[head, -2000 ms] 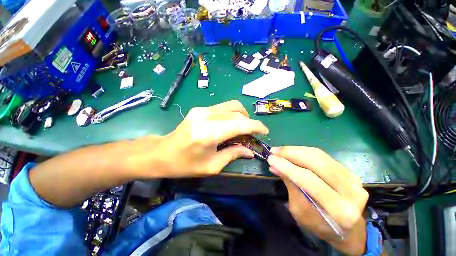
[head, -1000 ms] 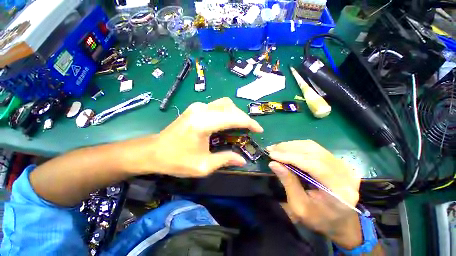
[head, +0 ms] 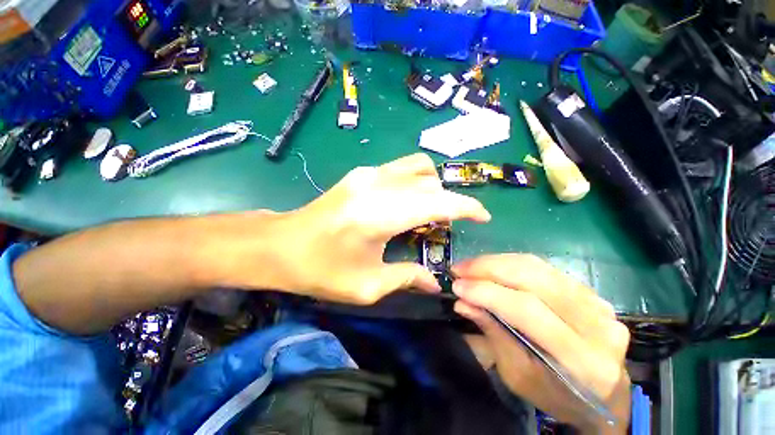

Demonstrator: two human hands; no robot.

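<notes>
A small device module (head: 437, 251) with a dark frame, a bright metal rim and amber ribbon sits at the bench's front edge, between my hands. My left hand (head: 365, 234) curves around it, thumb at its lower edge and index finger stretched above it; the palm side is hidden. My right hand (head: 548, 331) holds thin silver tweezers (head: 544, 361) like a pencil. Their tips are at the module's lower right, partly hidden by my fingertips.
A spare module (head: 484, 174) lies behind the work. A pale wooden-handled tool (head: 557, 166) and a thick black handle (head: 616, 174) lie right. White paper (head: 466, 133), a black pen (head: 299, 110) and a coiled white cable (head: 191, 149) lie behind. A parts tray (head: 140, 361) is low left.
The module has turned more upright in view, its rimmed part nearer me. My left index finger has lifted away from it. The right hand stays at its lower right with the tweezers. The view has shifted.
</notes>
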